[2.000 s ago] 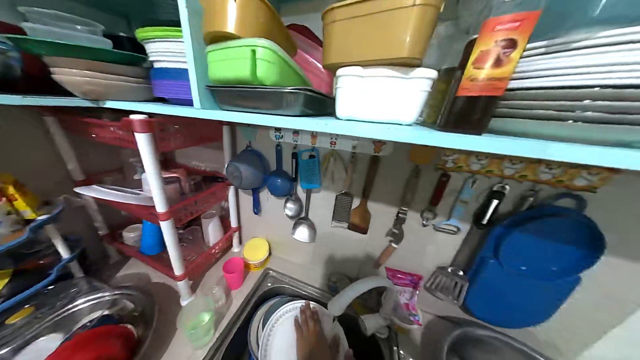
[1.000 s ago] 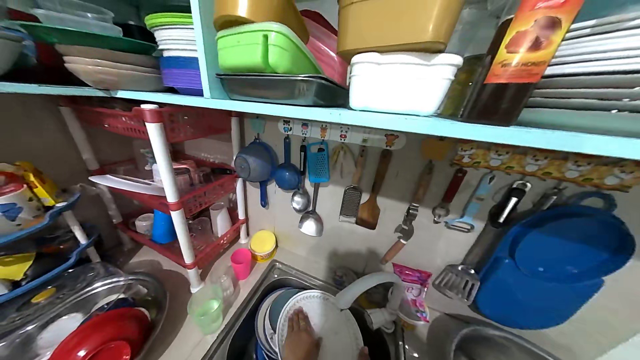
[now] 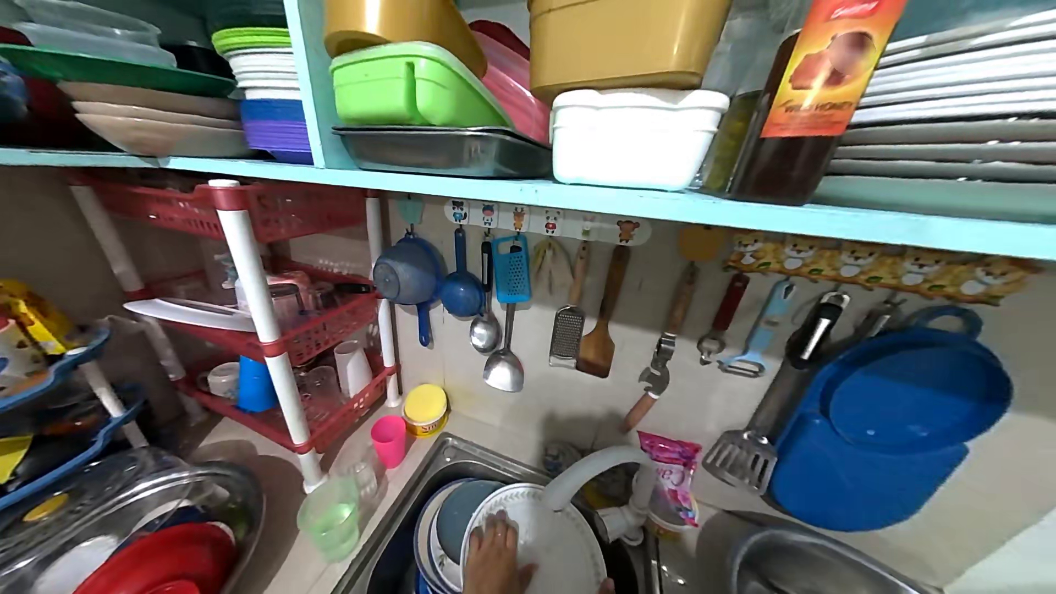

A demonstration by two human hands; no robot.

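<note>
A white plate with a patterned rim (image 3: pixel 557 549) is tilted in the sink under the curved faucet spout (image 3: pixel 590 472). My left hand (image 3: pixel 495 554) lies with its fingers spread on the plate's face, near its left side. Only a fingertip or so of my right hand (image 3: pixel 607 586) shows at the plate's lower right edge, so its grip is mostly hidden. Left of the plate, a grey-blue bowl (image 3: pixel 464 513) and stacked plates (image 3: pixel 427 544) stand in the steel sink (image 3: pixel 445 454).
A green plastic cup (image 3: pixel 330 520), a pink cup (image 3: pixel 388 441) and a yellow-lidded tub (image 3: pixel 426 408) stand left of the sink. A pink packet (image 3: pixel 670 478) is behind the faucet. Utensils hang from the wall below a loaded turquoise shelf (image 3: pixel 511 190). A red rack (image 3: pixel 355 404) stands left.
Over the two seconds my left hand has moved to the plate's left part, and more of the plate shows. The view has shifted slightly.
</note>
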